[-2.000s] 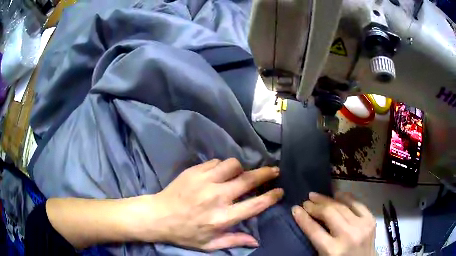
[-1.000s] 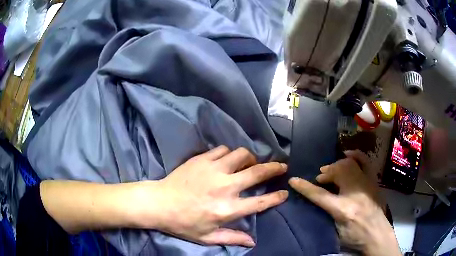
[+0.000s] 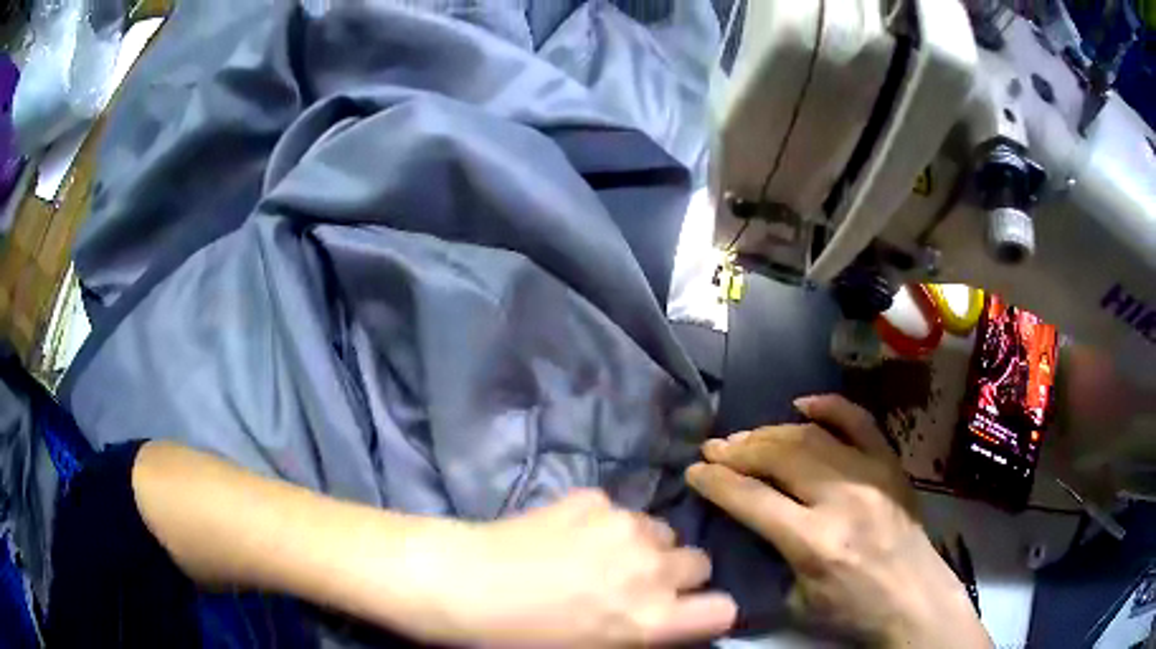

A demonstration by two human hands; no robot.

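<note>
Shiny blue-grey lining fabric (image 3: 444, 292) lies in crumpled folds left of the needle. A matte dark strip (image 3: 776, 342) runs from the presser foot (image 3: 729, 282) toward me. My left hand (image 3: 596, 577) is slightly blurred, with fingers curled on the cloth at the bottom centre; its fingertips and any grip are unclear. My right hand (image 3: 824, 507) lies over the dark strip, fingers extended and pointing left at the seam edge below the needle. The sewing machine head (image 3: 824, 127) stands above.
Red and yellow scissors handles (image 3: 915, 320) and a lit smartphone (image 3: 1008, 399) lie right of the needle. Dark snips (image 3: 966, 564) show partly beside my right wrist. A plastic-wrapped item (image 3: 70, 76) is at the far left, above wooden boards (image 3: 38, 247).
My left hand has moved down, and its fingers have curled. My right hand has moved up and left onto the strip near the seam. The lining in front of the left hand is more rumpled.
</note>
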